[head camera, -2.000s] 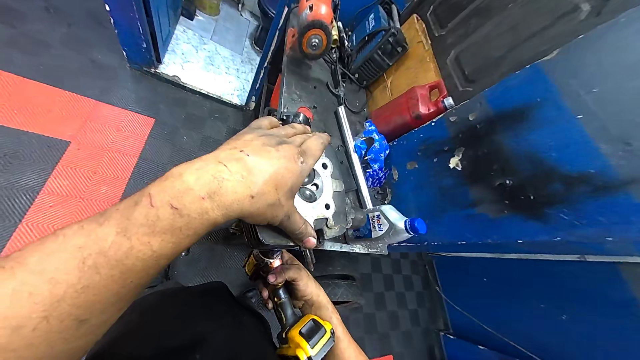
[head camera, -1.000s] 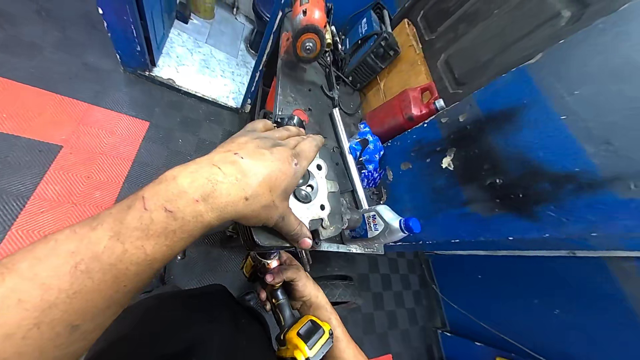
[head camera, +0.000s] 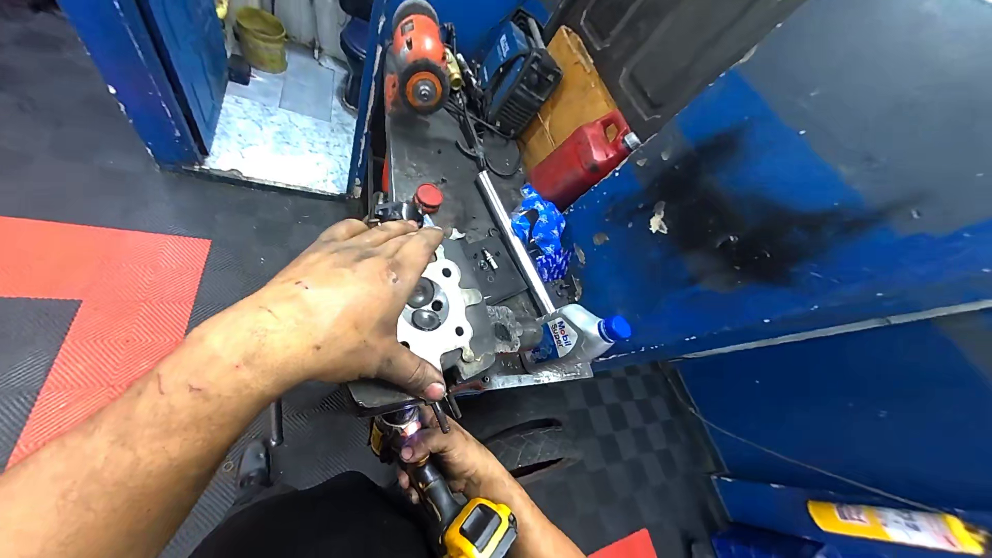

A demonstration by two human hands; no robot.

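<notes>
My left hand (head camera: pixel 364 298) reaches across a metal engine cylinder head (head camera: pixel 457 335), fingers over its far side and thumb on its near edge. Two round valves show in the head's pale flat face, beside my palm; the rest is partly covered by the hand. Below the bench edge, my right hand (head camera: pixel 446 453) is closed around the body of a cordless power tool (head camera: pixel 434 488) with a yellow and black battery end. The tool's front end points up at the near side of the head; its tip is hidden.
On the metal bench (head camera: pixel 442 147) lie a bar (head camera: pixel 515 240), a blue plastic bag (head camera: pixel 542 232), a Mobil oil bottle (head camera: pixel 577 337), a red-capped item (head camera: pixel 428 198) and an orange bench grinder (head camera: pixel 420 66). A red fuel can (head camera: pixel 577 163) stands by the blue wall. A tire (head camera: pixel 531 449) lies below.
</notes>
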